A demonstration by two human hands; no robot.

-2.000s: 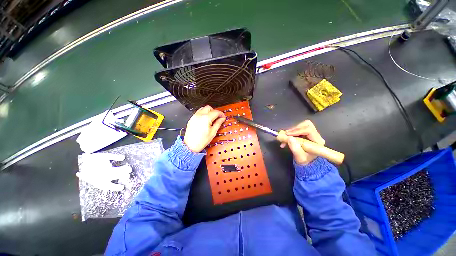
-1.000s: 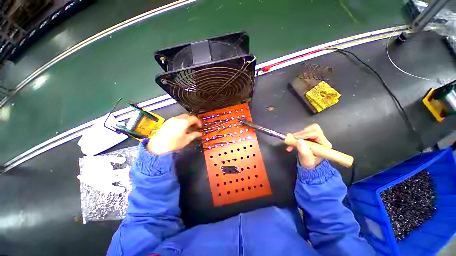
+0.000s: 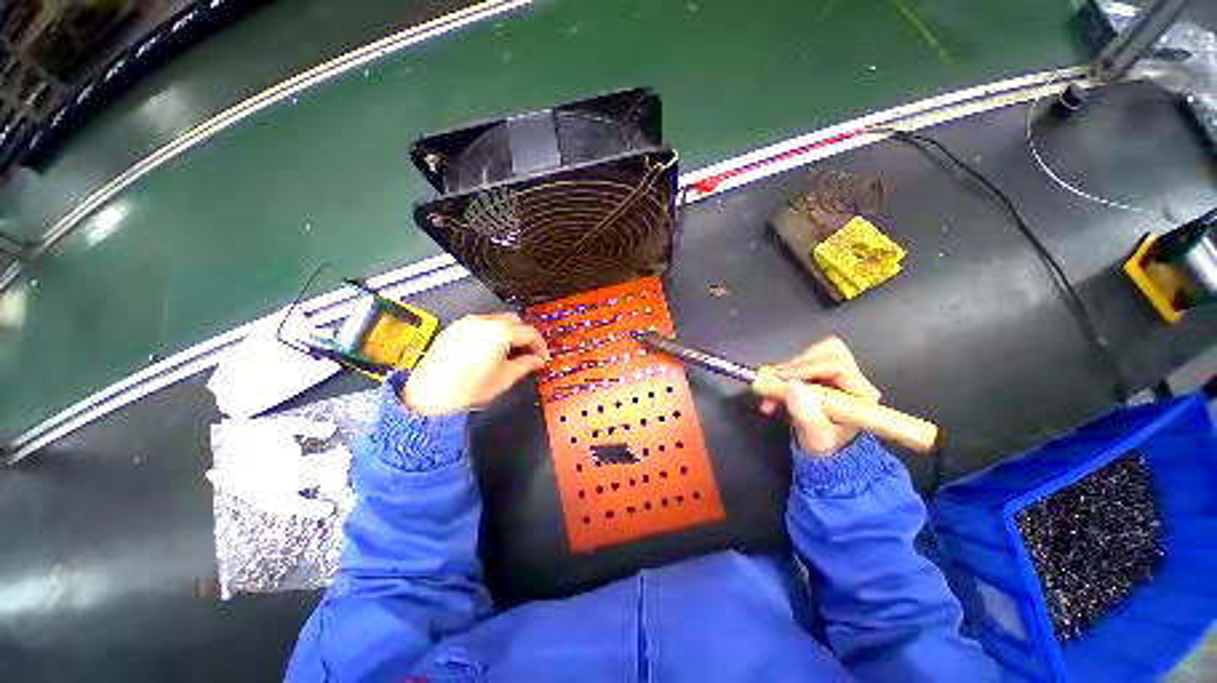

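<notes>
An orange-red perforated fixture board (image 3: 641,487) lies in front of me, with small components in rows across its upper part. A small dark pile of components (image 3: 615,454) lies on its lower part. My right hand (image 3: 825,391) holds the soldering iron (image 3: 874,416) by its pale handle, and the iron's tip points at the component rows. My left hand (image 3: 473,363) is at the board's upper left edge with thumb and fingertips close together. Solder wire cannot be made out between its fingers.
A black fan (image 3: 567,227) stands behind the board. A yellow solder stand (image 3: 390,336), white gloves (image 3: 274,467) and crinkled bag (image 3: 267,554) are left. An iron stand with yellow sponge (image 3: 858,258), black cord (image 3: 1021,214), blue parts bin (image 3: 981,534) and another reel stand (image 3: 1158,278) are right.
My left hand has moved from over the board's upper rows to its left edge. The iron's tip has shifted slightly down the rows, and my right hand has moved a little right.
</notes>
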